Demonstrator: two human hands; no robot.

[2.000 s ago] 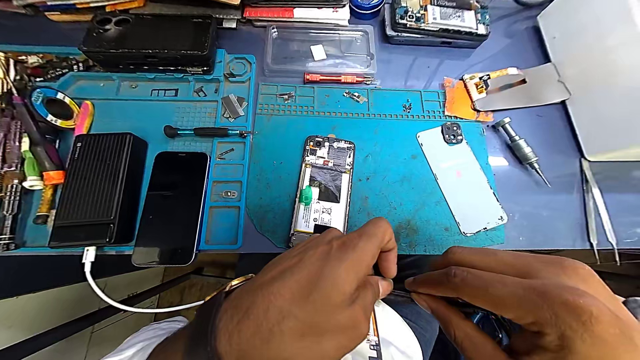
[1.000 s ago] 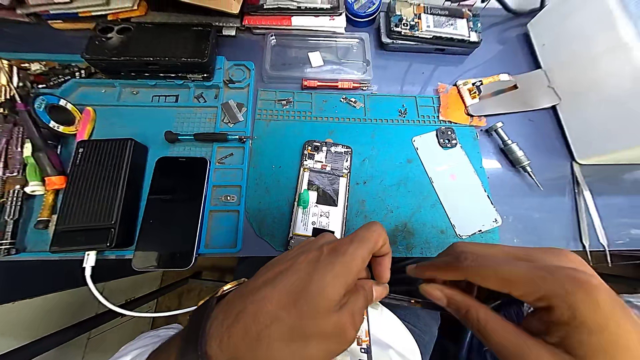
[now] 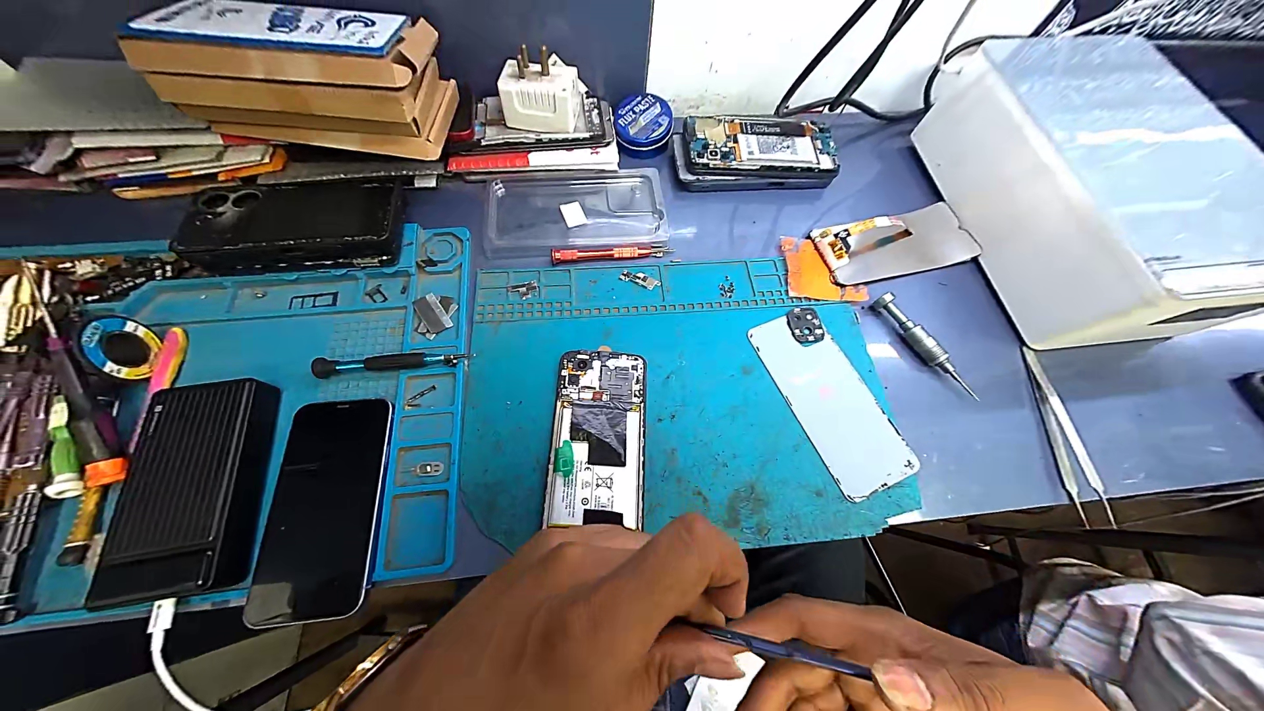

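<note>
My left hand (image 3: 602,612), at the bottom centre, pinches one end of a slim dark strip (image 3: 780,650), perhaps a tool or a phone part. The strip's other end lies under the thumb of my right hand (image 3: 879,662). Below the strip a pale piece (image 3: 726,681) shows in part. Just beyond my left hand lies an opened phone (image 3: 597,444) with its battery and board exposed and a green blob on its left side; its lower end is hidden. To its right, a light blue phone back cover (image 3: 834,405) rests on the teal work mat (image 3: 701,395).
Left are a black ribbed device (image 3: 188,484) with a white cable, a dark-screened phone (image 3: 321,509) and a screwdriver (image 3: 390,363). Right are a pen-like metal tool (image 3: 923,346), tweezers (image 3: 1066,434) and a white box (image 3: 1086,188). Behind stand a clear tray (image 3: 578,212) and a flux paste tin (image 3: 644,123).
My hands have come closer together, and the dark strip between them now shows plainly. The view has tilted up, bringing in more of the table's back.
</note>
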